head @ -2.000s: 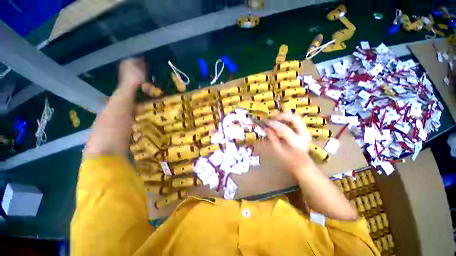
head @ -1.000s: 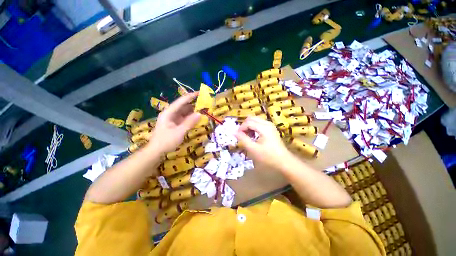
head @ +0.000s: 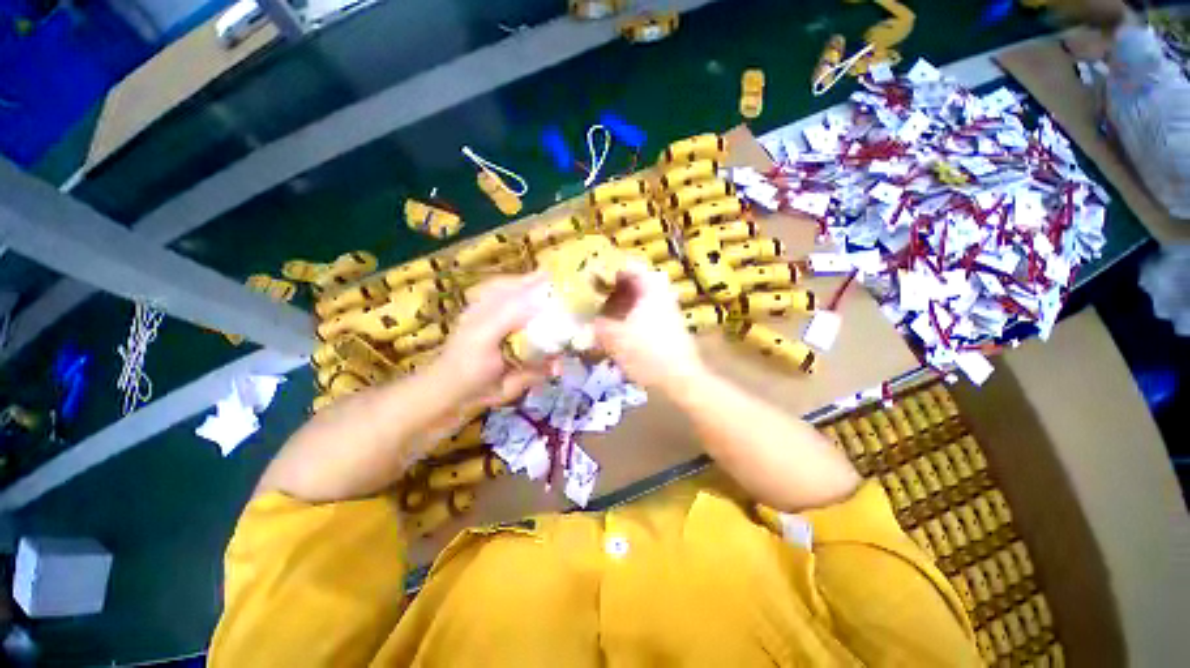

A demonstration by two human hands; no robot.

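Note:
My left hand [head: 503, 333] and my right hand [head: 646, 326] meet over the brown work board [head: 679, 437]. A yellow housing [head: 581, 268] is held up between them, blurred, with both hands' fingers on it. Something white shows just under it between the fingers; I cannot tell if it is fitted in. A small heap of white wired pieces [head: 568, 418] lies just below the hands. Rows of yellow housings [head: 731, 248] lie on the board behind and on both sides of the hands.
A large heap of white pieces with red leads [head: 953, 209] lies at right. An open carton [head: 1109, 483] of housings stands lower right. The green belt [head: 431, 118] carries blue cylinders [head: 624, 129] and a white cord [head: 141, 352]. A grey post [head: 144, 248] slants at left. A person's arm shows upper right.
My hands have come together around the housing, which has moved down and right from its raised place. The red lead stretched between the hands a second ago no longer shows.

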